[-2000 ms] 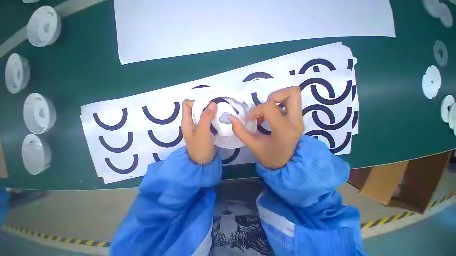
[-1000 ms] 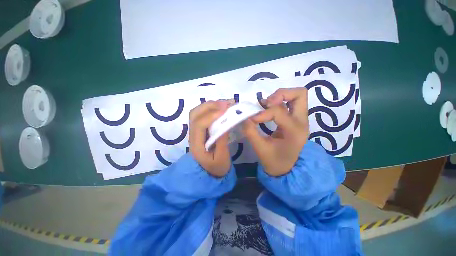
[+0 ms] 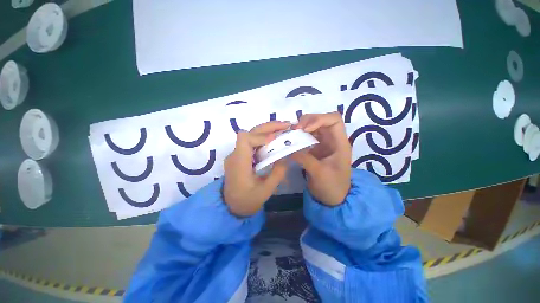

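Note:
A white round housing [image 3: 288,144] is held tilted on edge between my two hands, above the sheet of black arcs. Its outer side wall, with a small dark hole, faces me; its inside is hidden. My left hand [image 3: 248,171] grips its left side and my right hand [image 3: 327,158] grips its right side, fingers on top and thumbs below. The sheet of die-cut arcs [image 3: 160,155] lies under my hands, its black arcs overlapping towards the right.
White housings [image 3: 39,134] stand in a column at the left on the green tabletop [image 3: 77,77]. A blank white sheet [image 3: 296,29] lies beyond the arc sheet. White discs [image 3: 504,99] and a paler ring [image 3: 515,65] lie at the right. An open cardboard box [image 3: 468,213] is below the table edge.
The housing has turned from lying open towards me to standing tilted with its outer wall showing. Since the last earlier frame, my right hand has moved slightly left and down around it.

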